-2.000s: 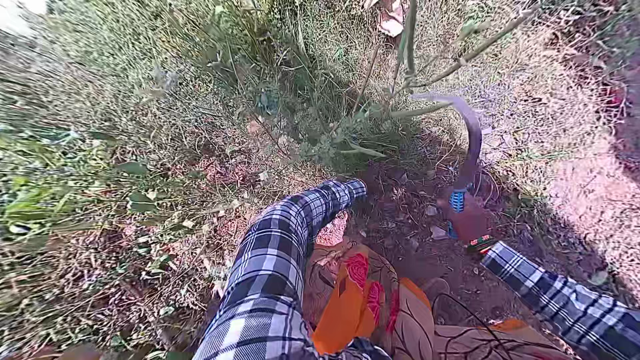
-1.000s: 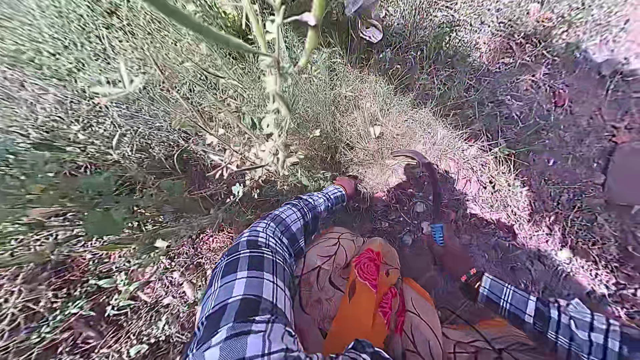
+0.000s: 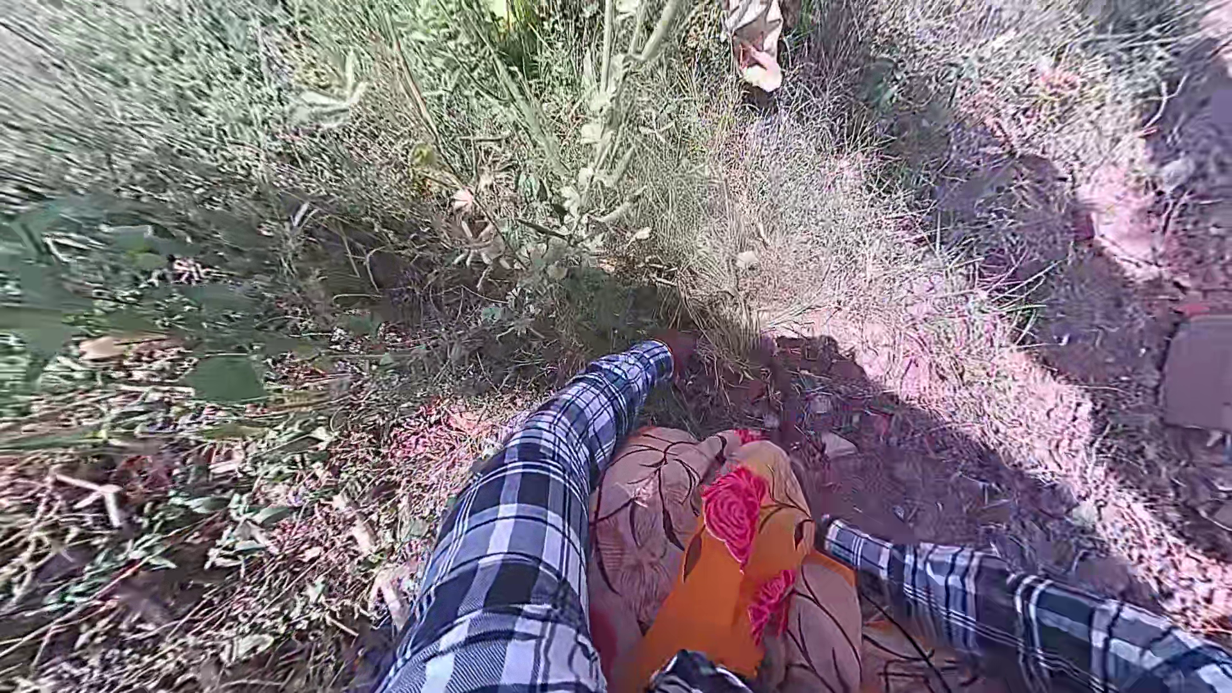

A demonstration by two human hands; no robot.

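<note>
At the shaded base of a dry grass tuft (image 3: 736, 318) is my left hand (image 3: 681, 352), mostly dark. Its fingers cannot be made out, nor whether grass is in them. A checked sleeve (image 3: 525, 510) covers that arm. The other checked sleeve (image 3: 962, 587) reaches in from the lower right and its cuff ends beside my knee. My right hand cannot be made out beyond that cuff, and no sickle can be seen. Floral cloth with an orange panel (image 3: 712, 597) covers my lap between the arms.
Leafy plant stems (image 3: 606, 125) rise in front, among dense weeds. Cut stalks and dry litter (image 3: 144, 549) lie at the left. A pale, crumpled object (image 3: 756, 43) is at the top. Shaded soil with a stone (image 3: 837, 445) lies ahead of my knees; a flat block (image 3: 1198, 371) stands far right.
My right hand and the curved sickle with a blue grip, both visible in the earlier frames, no longer show. The right cuff is now close beside my knee. The view has shifted.
</note>
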